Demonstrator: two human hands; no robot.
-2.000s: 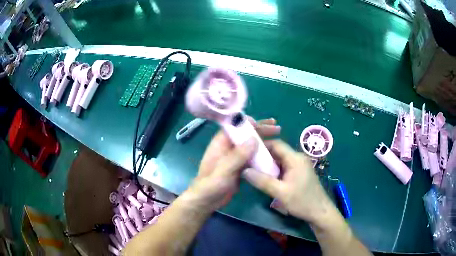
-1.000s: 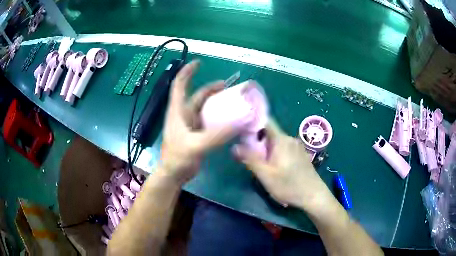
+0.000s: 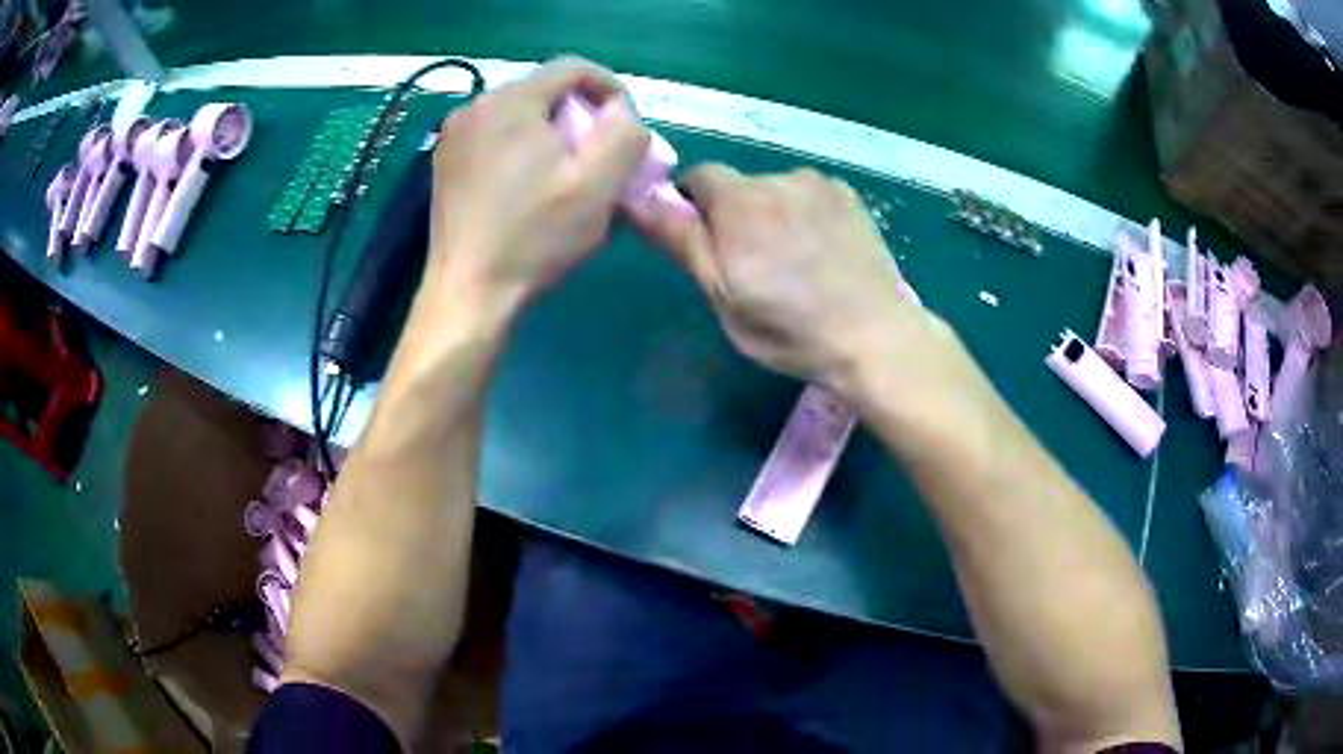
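Note:
My left hand (image 3: 530, 184) is closed around a pink fan part (image 3: 650, 165) above the far half of the bench. My right hand (image 3: 788, 265) grips the same part from the other side. The fingers cover most of it, so I cannot tell its full shape. A pink handle trough (image 3: 798, 469) lies on the bench, its upper part hidden under my right forearm. A pink handle cover (image 3: 1108, 393) with a dark opening lies alone to the right.
The black electric screwdriver (image 3: 386, 268) and its cord lie left of my left forearm. Green PCB panels (image 3: 332, 174) and several assembled fans (image 3: 180, 192) are further left. Pink covers (image 3: 1141, 312), a clear bag (image 3: 1281, 545) and a cardboard box (image 3: 1252, 133) are at right. A carton (image 3: 192, 516) holds pink pieces below the bench edge.
Both hands have moved up and away with the pink fan, which is now mostly covered. The view has shifted. The ring head and blue battery on the bench are out of sight; the handle trough shows.

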